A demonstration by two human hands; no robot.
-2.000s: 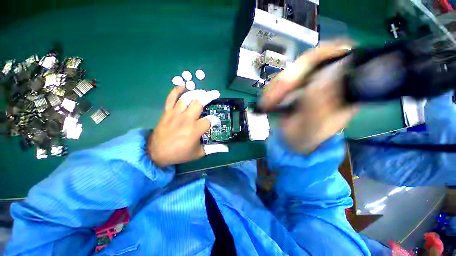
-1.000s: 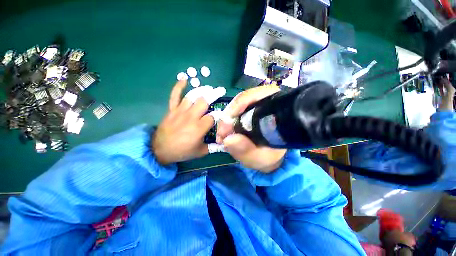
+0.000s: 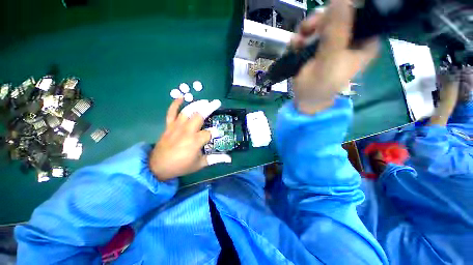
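Note:
My left hand (image 3: 181,142), with white finger cots, holds the left side of a black housing (image 3: 240,129) on the green mat. A green circuit board (image 3: 225,133) lies inside it. My right hand (image 3: 332,62) is raised, blurred, and gripped around the black electric screwdriver (image 3: 298,61). The tool's tip end is at the front of the white screw feeder (image 3: 262,35); the exact tip contact cannot be told. The tool's rear runs to the upper right and is blurred. A white rounded plate (image 3: 259,129) lies just right of the housing.
A loose pile of metal-and-white modules (image 3: 44,121) lies at left, with one module (image 3: 99,135) apart. Several white discs (image 3: 184,88) sit above my left hand. At right, a white sheet (image 3: 415,77) holds a dark part, beside a neighbour's arm (image 3: 445,103) in a blue sleeve.
My right hand and the screwdriver have moved from over the housing up to the feeder, uncovering the board and plate. My left hand still holds the housing.

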